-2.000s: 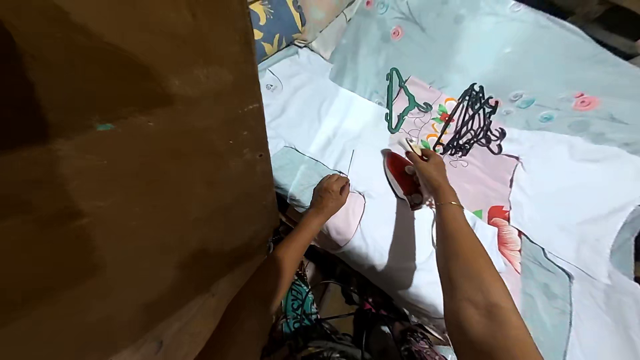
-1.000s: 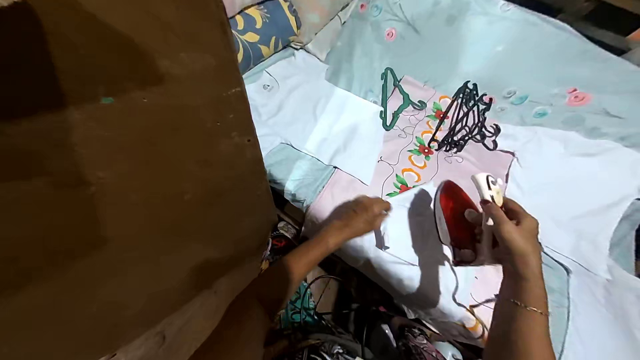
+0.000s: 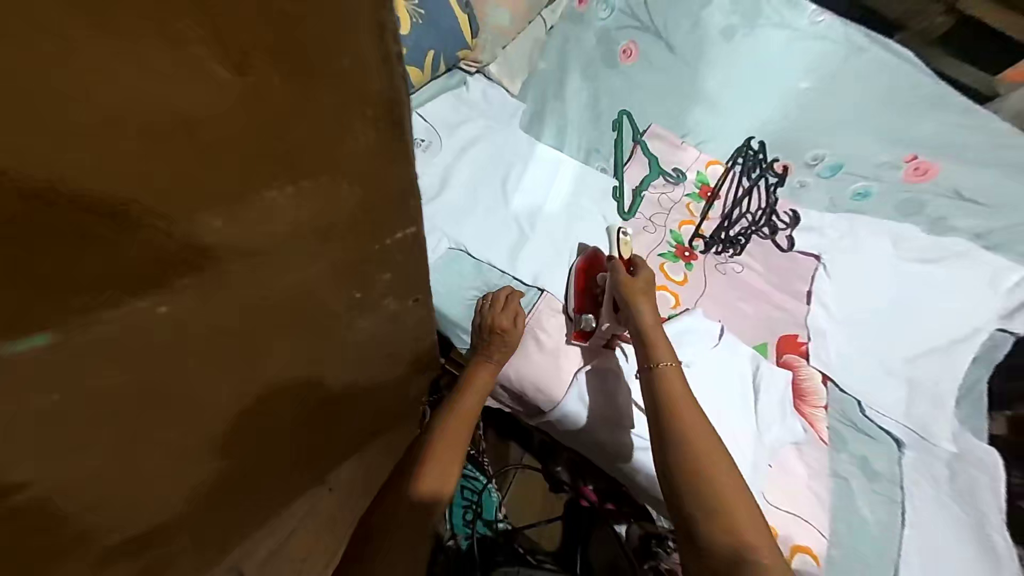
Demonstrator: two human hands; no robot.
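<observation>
My right hand grips the white handle of a red clothes iron, whose nose points away from me. Under and beside the iron lies a pink flowered cloth. A white garment with a collar is spread toward me, just right of the iron and beneath my right forearm. My left hand rests, fingers bent, where the pale blue-green sheet meets the pink cloth; no object shows in it. Whether the iron's soleplate touches the cloth is hard to tell.
A green plastic hanger and a bunch of black hangers lie beyond the iron. White shirts are spread at left and right. A large brown wooden panel fills the left side. Dark clutter with cables lies below the near edge.
Compared with one second ago, the iron in my right hand has moved left, and my left hand has come off the white garment and moved left onto the cloth edge.
</observation>
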